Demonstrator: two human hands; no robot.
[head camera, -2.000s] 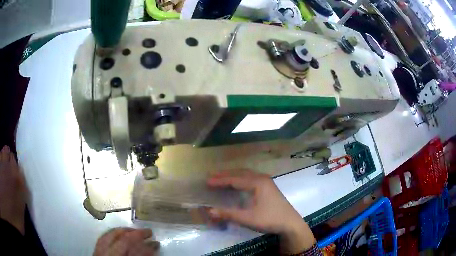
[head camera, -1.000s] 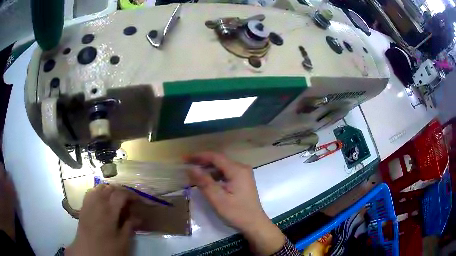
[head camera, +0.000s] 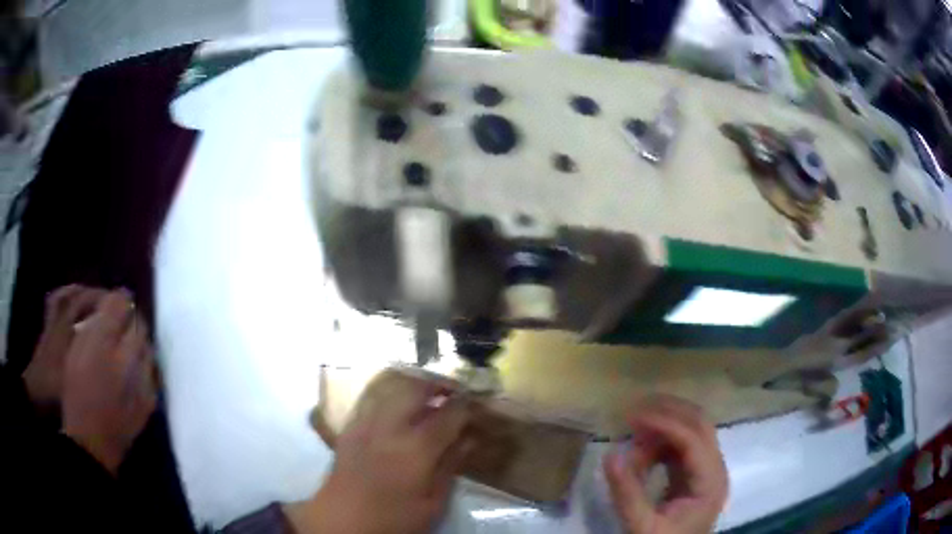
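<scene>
A flat brown card (head camera: 538, 459), roughly rectangular, lies beside the needle area of the cream sewing machine (head camera: 585, 177). My left hand (head camera: 391, 448) holds the card at its left end, with the fingertips just below the presser foot area. My right hand (head camera: 673, 464) is right of the card, apart from it, with curled fingers and a gap between thumb and fingers. No held thing can be made out in it; the picture is blurred.
Another person's hands (head camera: 99, 365) and dark sleeve are at the left, by dark maroon cloth (head camera: 89, 209). Orange snips (head camera: 851, 407) and a green plate (head camera: 885, 409) lie at the right. A blue basket edge (head camera: 885, 519) shows at the lower right.
The view has swung left, bringing the other person's hands and maroon cloth into view. The clear plastic seen over the card earlier is no longer distinct. My right hand has moved away from the card.
</scene>
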